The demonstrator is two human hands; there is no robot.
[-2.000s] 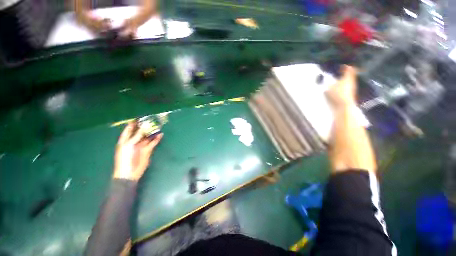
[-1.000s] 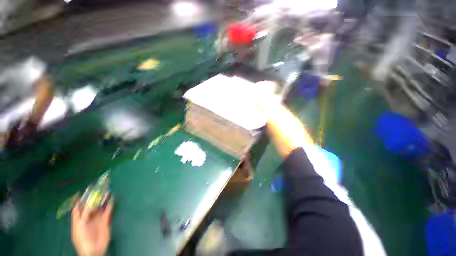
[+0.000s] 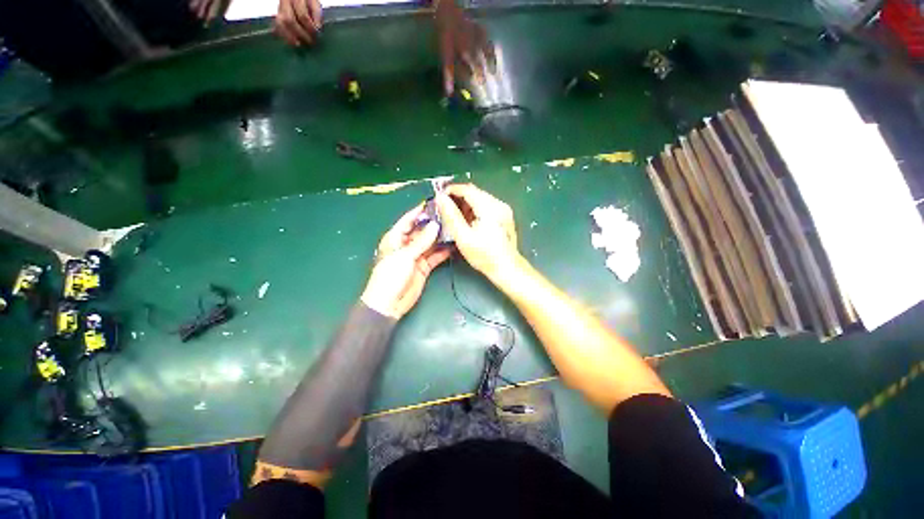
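My left hand [image 3: 403,266] and my right hand [image 3: 484,228] meet at the middle of the green bench [image 3: 304,243]. Both hold a small dark unit [image 3: 434,215] between their fingers, with a pale part at its top; the fingers hide most of it. A thin black cord [image 3: 468,307] runs down from it to a bundled black cord [image 3: 490,373] near the bench's front edge. A loose cord bundle [image 3: 207,317] lies to the left. Several yellow-and-black boards with cords [image 3: 83,278] lie at the far left.
A stack of divider boards [image 3: 729,228] with a white top sheet [image 3: 836,182] leans at the right. White tissue [image 3: 616,241] lies beside it. A blue stool [image 3: 811,456] is at lower right, blue bins [image 3: 132,492] at lower left. Another person's hand [image 3: 468,51] reaches over scattered units at the back.
The view has swung back left and is sharper. My right hand has moved from the board stack to the bench's middle and joined my left hand at a small unit with a cord.
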